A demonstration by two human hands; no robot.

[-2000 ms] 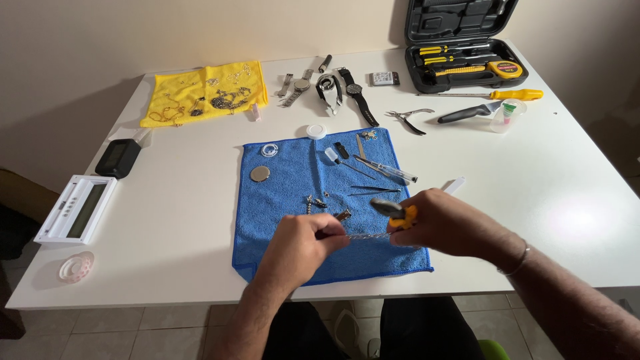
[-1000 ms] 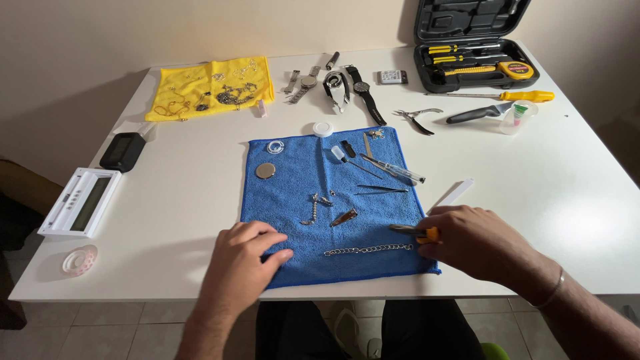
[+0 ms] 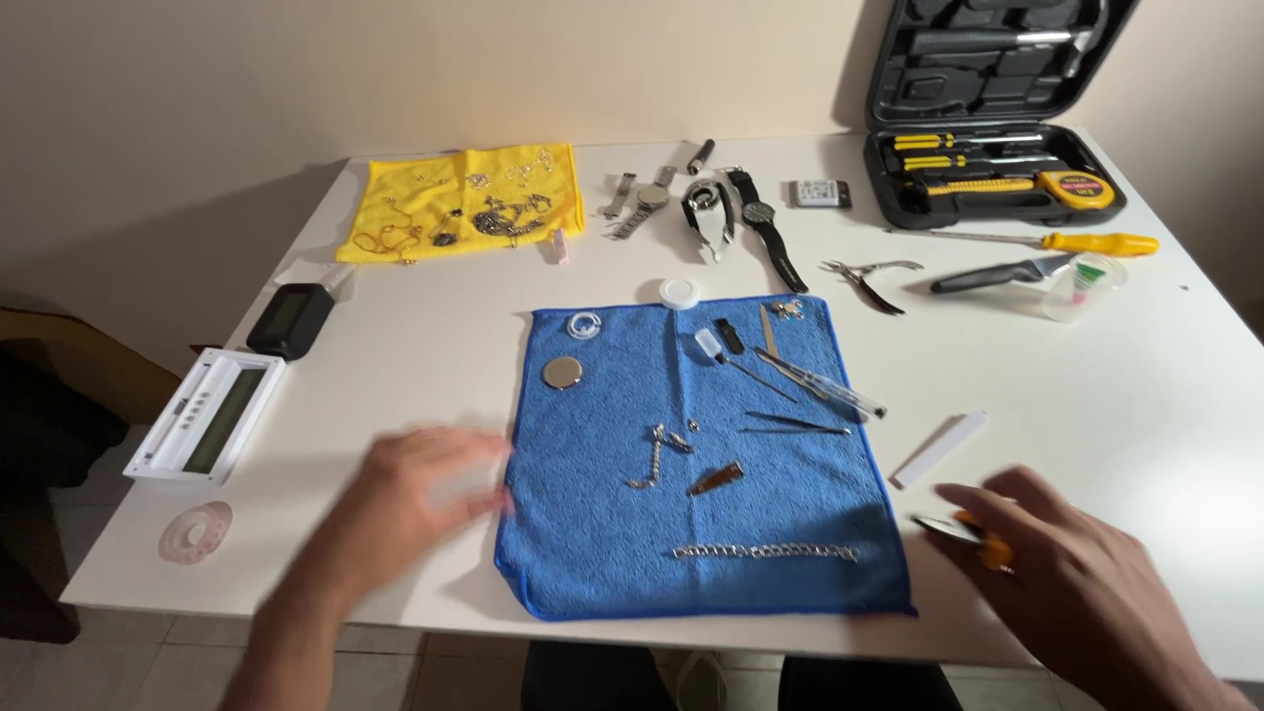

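My right hand (image 3: 1066,573) grips small pliers with orange handles (image 3: 995,553), right of the blue microfiber cloth (image 3: 592,533). My left hand (image 3: 415,513), blurred, has its fingers apart and holds nothing at the cloth's left edge. A silver chain bracelet (image 3: 765,552) lies straight near the cloth's front edge. Behind it are a nail clipper (image 3: 716,479) and a short chain piece (image 3: 655,459). Tweezers (image 3: 798,424), a clear-handled precision screwdriver (image 3: 834,391), a round metal disc (image 3: 563,372) and a clear ring-shaped piece (image 3: 584,326) also rest on the cloth.
Jewellery covers a yellow cloth (image 3: 395,188) at back left. Watches (image 3: 758,212), cuticle nippers (image 3: 869,276) and an open tool case (image 3: 894,202) stand behind. A yellow-handled screwdriver (image 3: 1101,243), a knife (image 3: 997,276) and a white strip (image 3: 940,449) lie right; a white digital device (image 3: 207,415) lies left.
My right hand has moved right with the pliers, off the blue cloth. My left hand let go of the chain bracelet, which both hands were at earlier, and has moved left.
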